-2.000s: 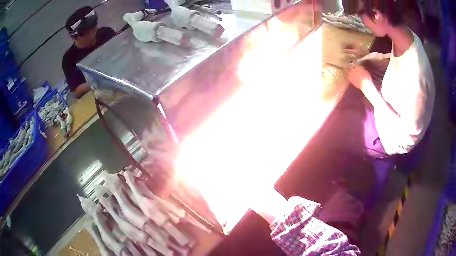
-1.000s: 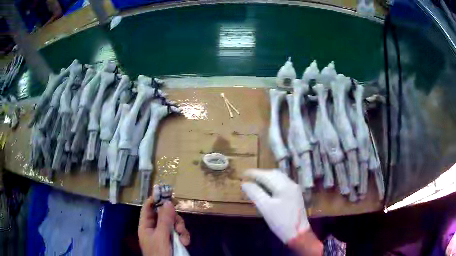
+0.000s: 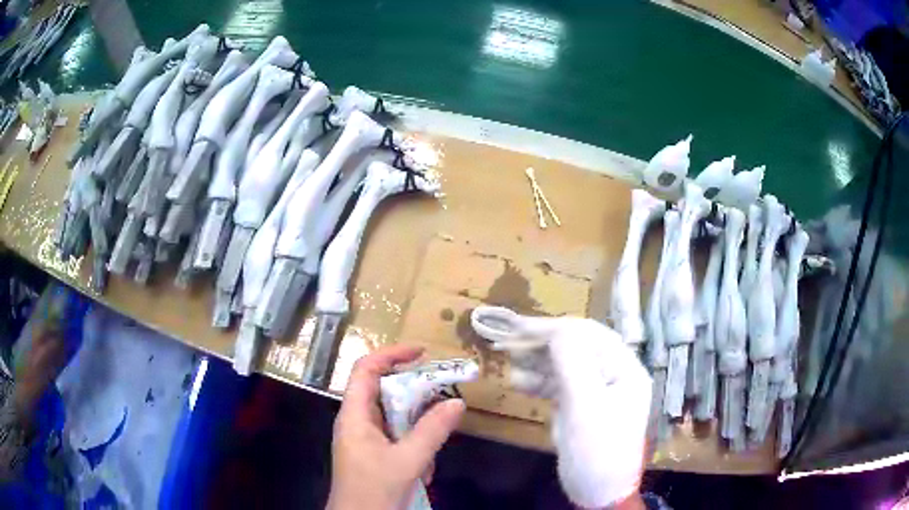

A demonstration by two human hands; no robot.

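My bare left hand (image 3: 384,448) is closed around the foot end of a moulded leg (image 3: 424,383) near the bench's front edge. A thin black strap shows at the foot, and the rest of the leg is mostly hidden by the hand. My right hand (image 3: 603,408), in a white knitted glove, is over the cardboard mat (image 3: 439,274). Its fingertips are at the right side of the small white oval dish (image 3: 481,321). The fingers are blurred, and I cannot tell whether they hold anything. Dark wet stains surround the dish.
Two crossed cotton swabs (image 3: 541,197) lie behind the mat. Rows of moulded legs lie at left (image 3: 269,184) and right (image 3: 681,289). Squeeze bottles (image 3: 670,164) stand behind the right row. A green conveyor (image 3: 419,60) runs behind the bench. Black cables (image 3: 859,289) hang at right.
The view has swung back from the metal box to the bench, then shifted. My gloved right hand has moved to the dish. My left hand has raised the foot end nearer the mat.
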